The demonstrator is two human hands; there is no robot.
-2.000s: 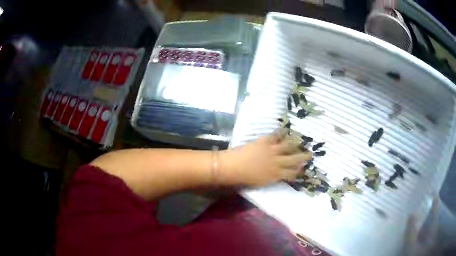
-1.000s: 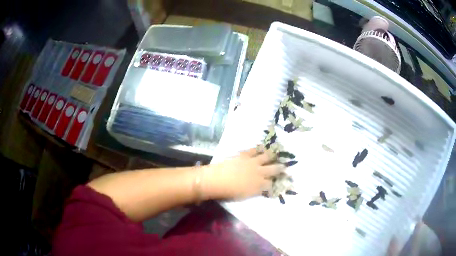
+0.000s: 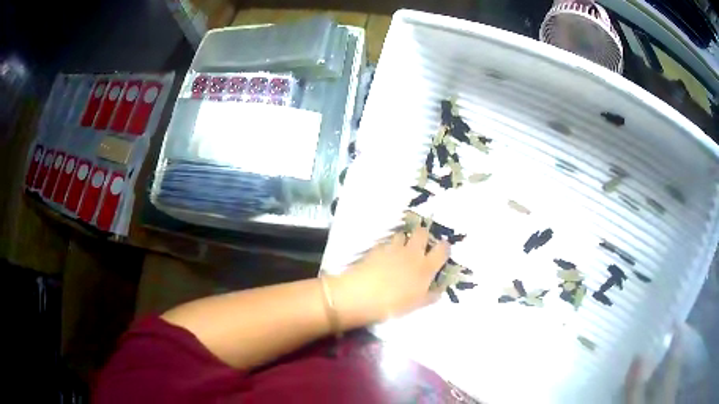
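Note:
A large white ribbed plastic bin (image 3: 552,59) lies tilted in front of me. Small black and beige parts (image 3: 453,170) are scattered over its floor, thickest along its left side. My left hand (image 3: 398,272) reaches in over the left rim, palm down, fingers a little apart on a cluster of parts. Its fingertips are partly among the parts; I see nothing clearly held. My right hand (image 3: 658,379) is blurred and cut off at the lower right, with its fingers over the bin's right rim.
A clear plastic box (image 3: 169,170) with stacked sheets and a dark-red card stands left of the bin. Further left is a tray (image 3: 75,146) with rows of red labelled packs. A small pink fan (image 3: 583,35) stands behind the bin. My sleeve crosses the lower left.
The view has shifted, and the bin sits further left in it. My left hand has moved slightly among the parts at the bin's left side. My right hand stays at the right rim.

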